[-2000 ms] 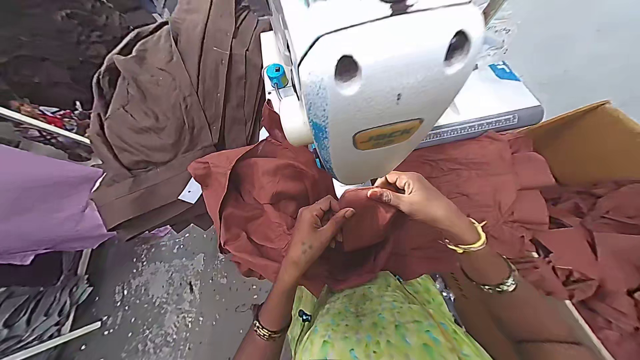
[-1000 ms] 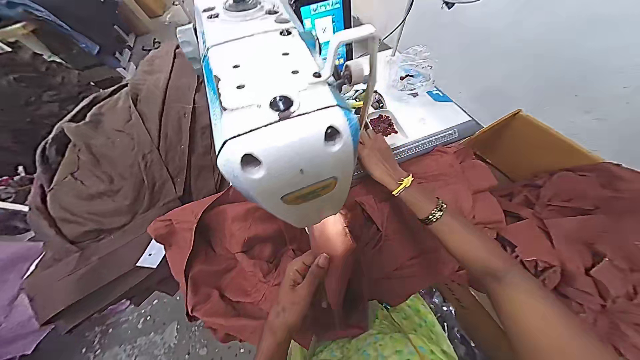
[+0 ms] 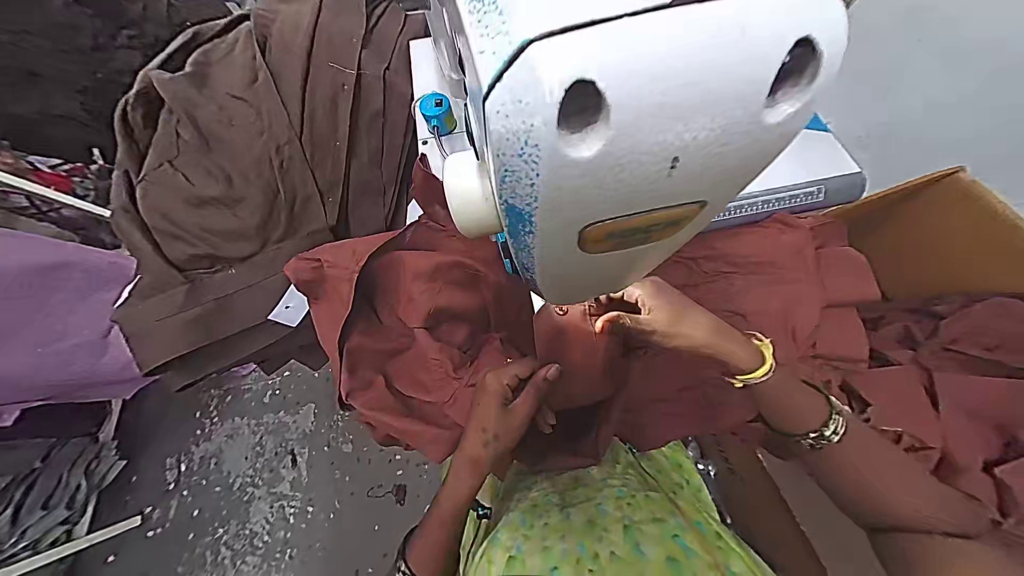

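Note:
Rust-red fabric (image 3: 416, 320) lies bunched under the white head of a sewing machine (image 3: 640, 160). My left hand (image 3: 508, 408) pinches a fold of this fabric in front of the machine, thumb against fingers. Close below the machine head, my right hand (image 3: 660, 320) has its thumb and fingers together at the fabric's upper edge. A small round button (image 3: 561, 310) shows on the cloth just left of those fingertips. Whether the right fingers grip cloth or a small item cannot be told. The needle and presser foot are hidden behind the machine head.
Brown fabric (image 3: 232, 160) is piled at the left, with purple cloth (image 3: 64, 312) beyond it. A cardboard box (image 3: 936, 232) stands at the right, near more rust-red pieces (image 3: 952, 400). Part of the machine bed with a printed scale (image 3: 772, 204) shows behind.
My right hand has come back from the small tray of dark red items beside the machine to the cloth under the head. My left hand stays at the fabric. The view has shifted.

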